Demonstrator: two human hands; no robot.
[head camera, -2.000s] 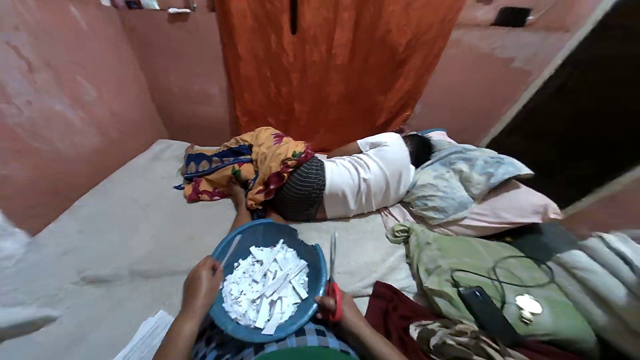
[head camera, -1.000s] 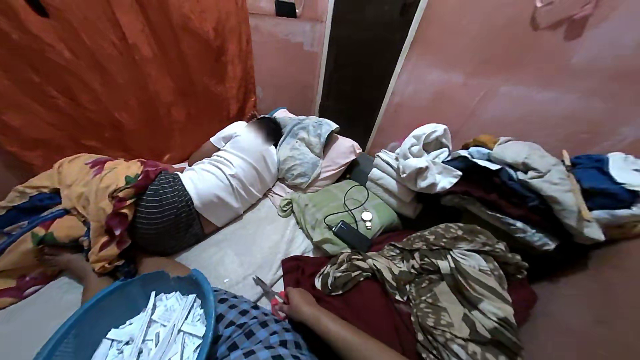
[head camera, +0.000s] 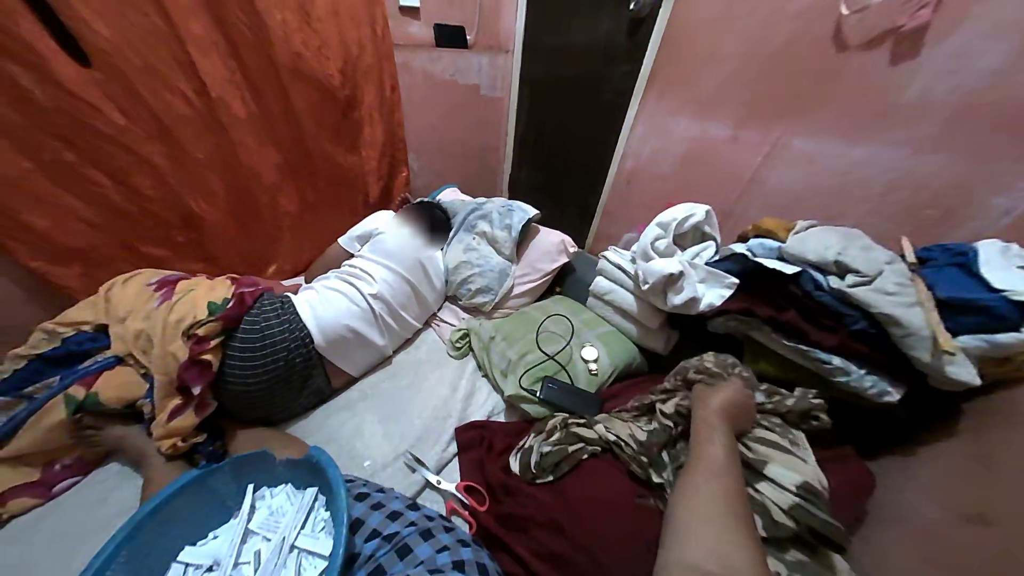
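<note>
My right hand (head camera: 724, 404) is closed on a bunched part of a camouflage-patterned cloth (head camera: 788, 464), which lies over a dark red cloth (head camera: 560, 512). Left of it, scissors with red handles (head camera: 452, 488) rest with blades parted, partly on the red cloth and partly on the pale bedding. A blue plastic basin (head camera: 340, 496) with a broken rim sits at the lower left beside my checked garment. Cut strips of white paper (head camera: 272, 532) fill it. My left hand is out of view.
A person in a white shirt (head camera: 372, 296) lies beyond the basin, near a floral cloth (head camera: 176, 336). A green pillow (head camera: 512, 348) bears a black phone or power bank (head camera: 570, 396), a cable and a watch (head camera: 590, 356). Piled clothes (head camera: 848, 296) line the wall.
My right hand has let go of the scissors, moved right and taken hold of the camouflage cloth. My left hand has left the view, which has swung right.
</note>
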